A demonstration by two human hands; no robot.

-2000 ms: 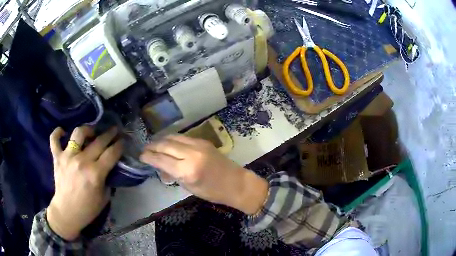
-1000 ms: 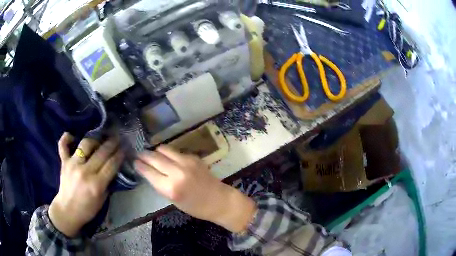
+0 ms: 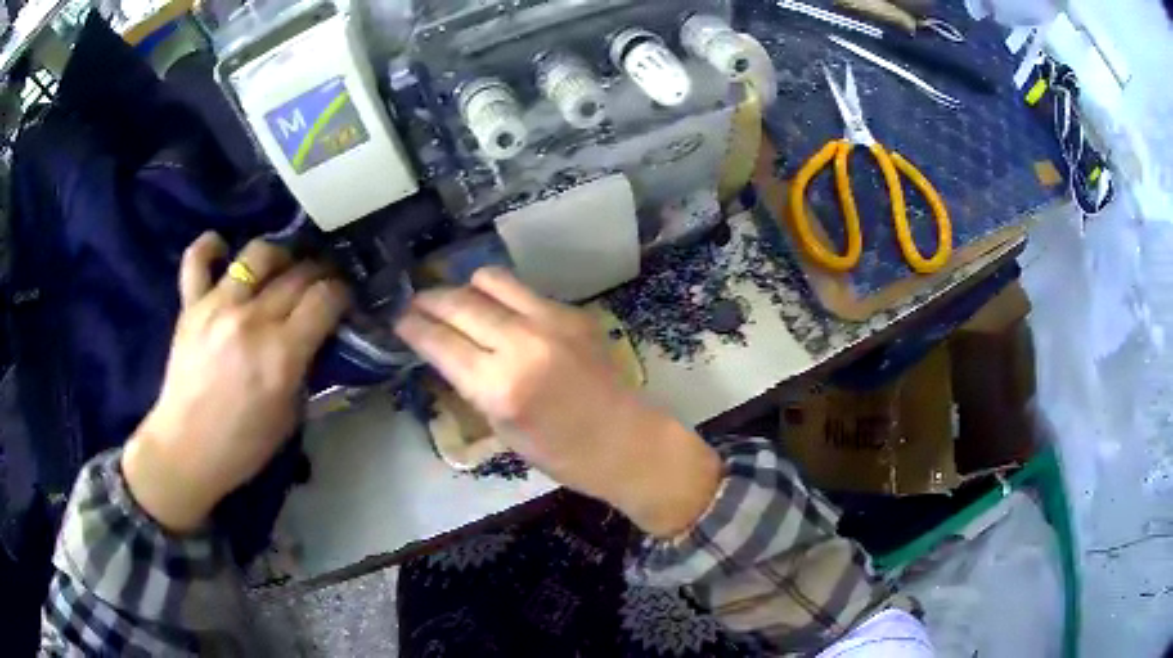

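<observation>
The dark navy garment (image 3: 116,257) lies in a heap at the left and runs up to the sewing area of the overlock machine (image 3: 566,129). A paler edge of the cloth shows between my hands. My left hand (image 3: 245,360) wears a yellow ring and presses on the cloth, fingers bent, left of the machine's sewing area. My right hand (image 3: 527,373) has its fingertips on the cloth edge just in front of the machine. The cloth under my fingertips and the needle area are partly hidden.
Orange-handled scissors (image 3: 868,206) and thin tweezers (image 3: 897,71) lie on the patterned blue mat (image 3: 971,148) at the right. Dark trimmings (image 3: 688,302) cover the table beside the recess (image 3: 461,437). A cardboard box (image 3: 888,424) and a green crate rim (image 3: 1061,553) are below.
The machine and table appear further right in the picture. Both hands remain on the cloth at the sewing area; my right hand now covers more of the recess.
</observation>
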